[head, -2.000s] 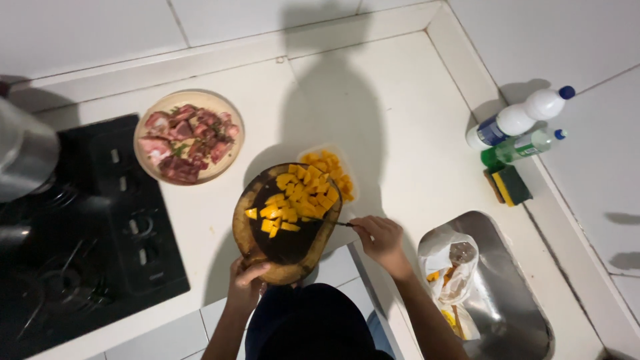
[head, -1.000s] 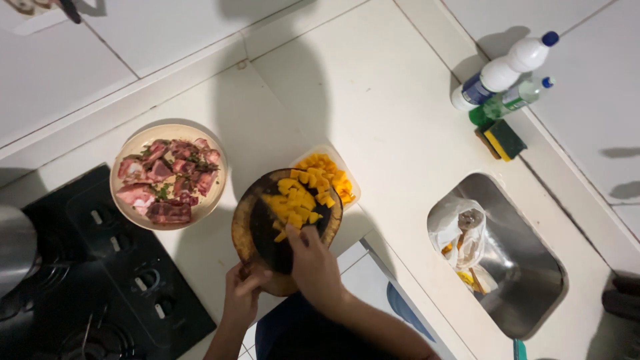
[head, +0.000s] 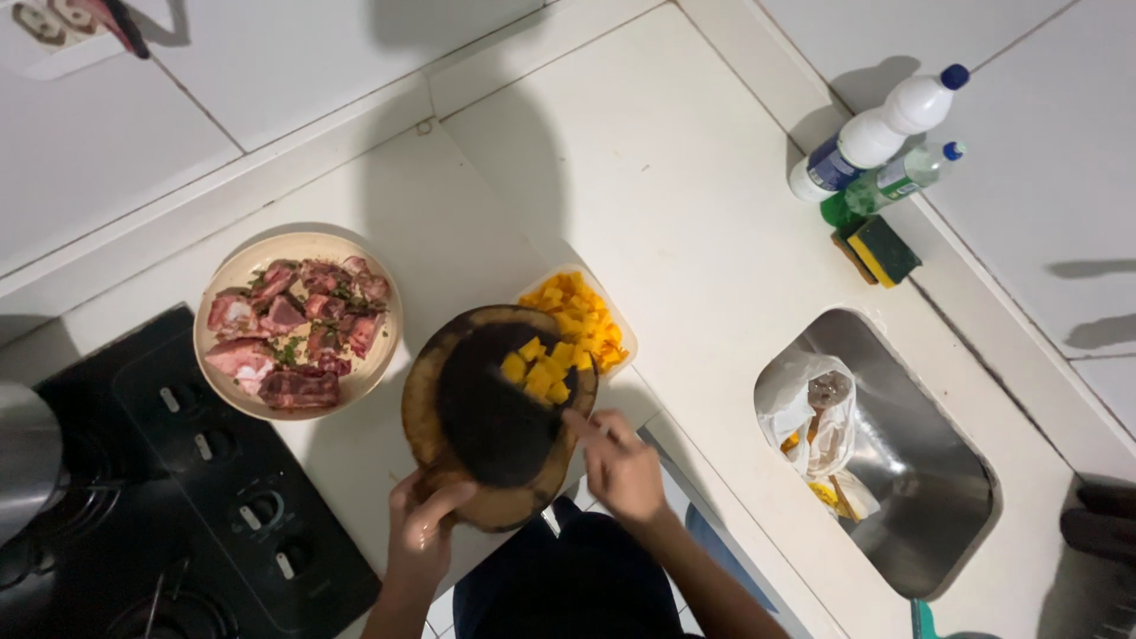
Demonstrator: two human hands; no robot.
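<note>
My left hand (head: 426, 524) grips the near left edge of a round wooden board (head: 435, 444) with a dark middle. Over the board's right part is my right hand (head: 621, 466), closed on a knife (head: 519, 383) whose blade is blurred against the dark wood. Orange-yellow cubes (head: 541, 368), which look like squash, lie beside the blade near the board's far right edge. That edge overlaps a plastic container (head: 628, 342) heaped with more such cubes (head: 581, 315).
A plate (head: 209, 377) of raw meat pieces (head: 302, 388) stands left, beside a black cooktop (head: 204, 532) with a metal pot (head: 27, 461). At right are a steel sink (head: 932, 497) holding a plastic bag (head: 839, 426), two bottles (head: 874, 138) (head: 896, 182) and sponges (head: 883, 251).
Fewer cubes lie on the board, and the container beside it shows more. My right hand has moved back toward the board's near right edge since a second ago.
</note>
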